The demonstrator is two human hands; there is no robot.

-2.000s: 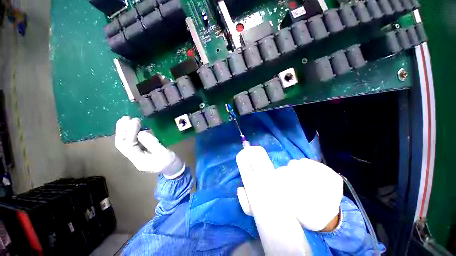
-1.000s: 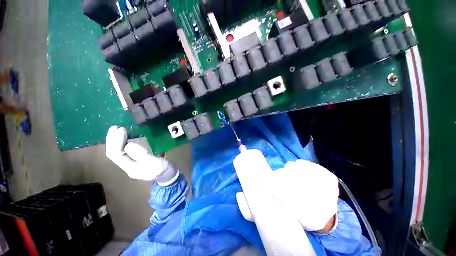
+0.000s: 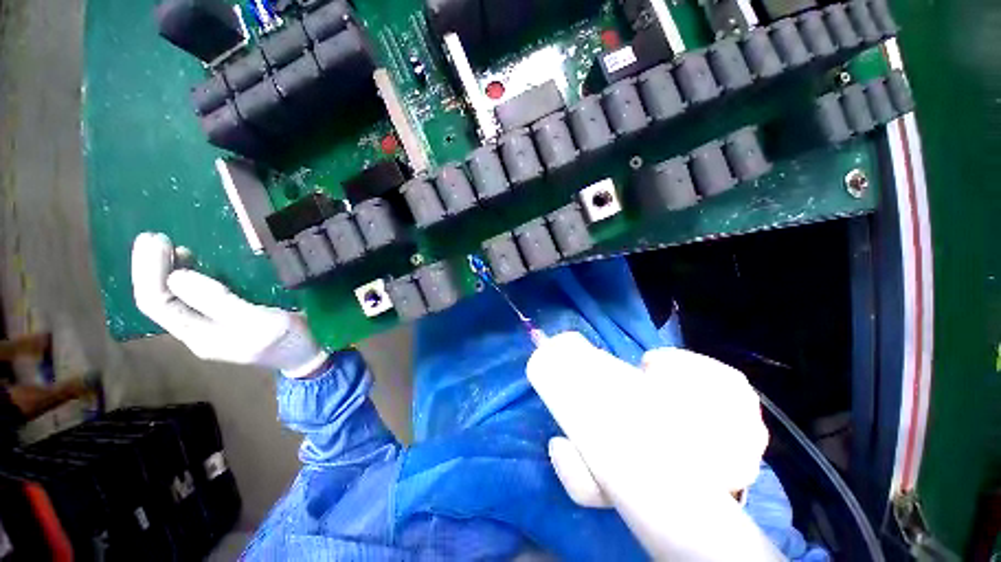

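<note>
A large green circuit board (image 3: 449, 142) carries rows of grey-black block components (image 3: 532, 246) and white square terminals. My right hand (image 3: 703, 423), gloved white, is closed around a white glue syringe (image 3: 582, 379). Its thin needle (image 3: 508, 302) points up-left to a small blue part (image 3: 477, 267) at the board's near edge, between two short block rows. Whether the tip touches it I cannot tell. My left hand (image 3: 225, 318), gloved white, is empty with loosely curled fingers, left of the board's near corner, partly over the green top.
The green bench top (image 3: 132, 143) shows left of the board. A white-and-red rail (image 3: 911, 296) edges the right side beside a green surface (image 3: 971, 329). Black crates (image 3: 143, 483) stand at lower left. A dark space lies under the bench at right, and a clear hose runs by my right sleeve.
My left hand has moved left and slightly down, away from the board's corner. The board appears shifted left in view. The syringe is more tilted, its needle still at the small blue part.
</note>
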